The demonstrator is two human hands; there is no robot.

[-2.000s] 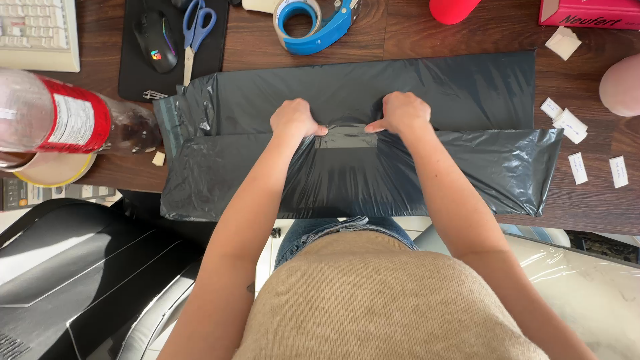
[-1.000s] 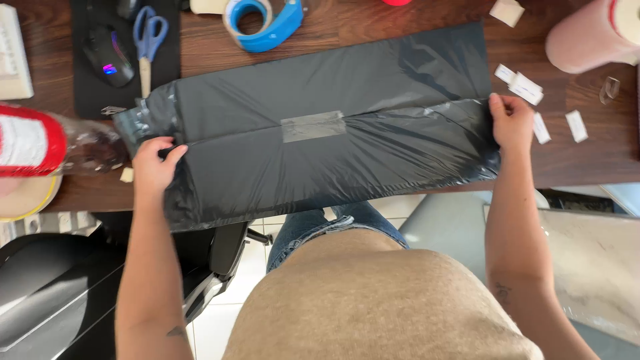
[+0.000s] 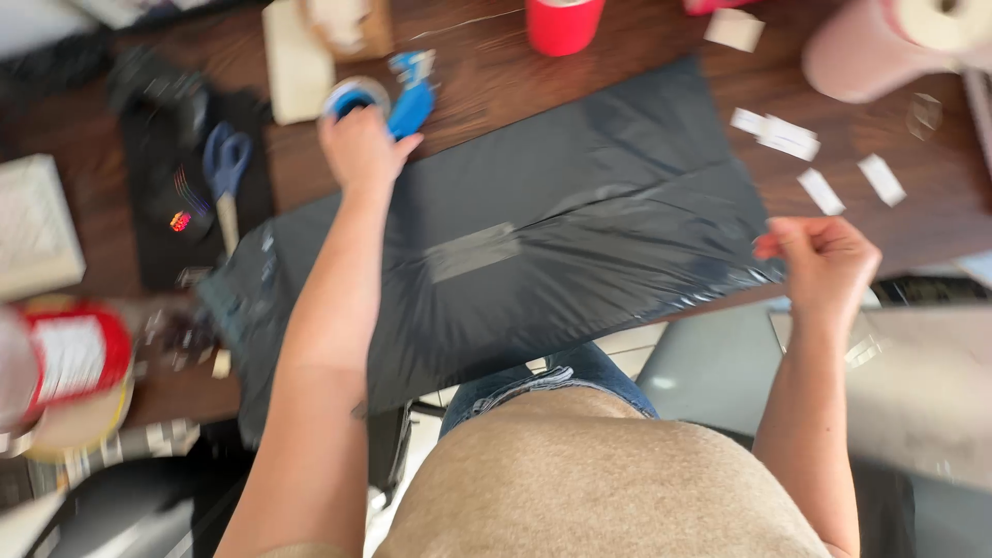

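A long parcel in dark plastic film (image 3: 558,194) lies slanted across the table's front edge, and a strip of clear tape (image 3: 473,252) crosses its seam near the middle. My left hand (image 3: 363,151) is at the blue tape dispenser (image 3: 411,101), over its roll; whether the fingers grip it cannot be told. Beside the parcel's right end is my right hand (image 3: 825,252), fingers curled and thumb near the index finger. Its fingertips are close to the film, and contact is unclear.
Blue-handled scissors (image 3: 226,163) rest on a black mat (image 3: 155,256) beside a blurred mouse. A bottle with a red label (image 3: 74,356) lies at left. Behind the parcel stands a red cup (image 3: 564,23). Paper slips (image 3: 787,138) and a pink-sided roll (image 3: 860,54) are at right.
My hands were pressing at the tape strip, then held the parcel's two ends. Now my left hand has moved up to the tape dispenser, and my right hand remains by the right end.
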